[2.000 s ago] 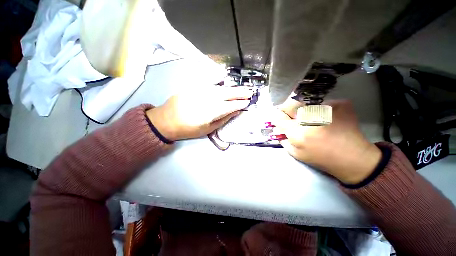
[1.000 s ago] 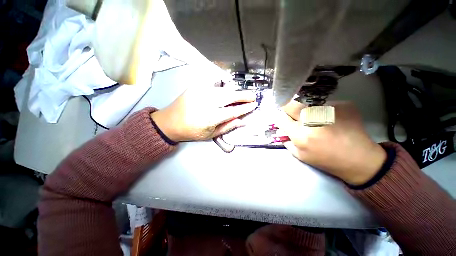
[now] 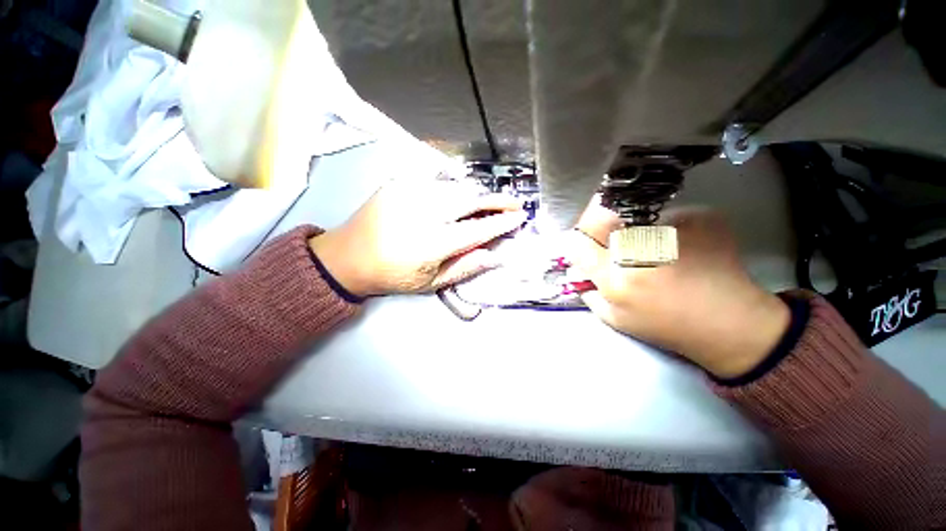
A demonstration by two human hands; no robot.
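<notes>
A white fabric piece (image 3: 508,272), partly washed out by the lamp, lies under the needle area. Its dark binding (image 3: 463,310) curls into a loop near its left end. My left hand (image 3: 399,247) lies flat on the fabric left of the presser foot (image 3: 505,176), fingertips close to the foot. My right hand (image 3: 664,296) is right of the needle, holding thread snips (image 3: 573,287) with red-pink handles; their blades are lost in glare. A ribbed cream block (image 3: 644,246) shows above my right hand and hides part of it.
The grey sewing machine head (image 3: 633,73) spans the top. A white fabric pile (image 3: 135,145) and a cream-yellow thread cone (image 3: 230,93) are at the upper left. Black scissors-like handles (image 3: 830,228) and a black label (image 3: 895,314) are at the right. The pale table edge (image 3: 519,451) runs along the front.
The camera view has shifted slightly. Both hands stay in nearly the same places at the fabric, and the snips remain in my right hand.
</notes>
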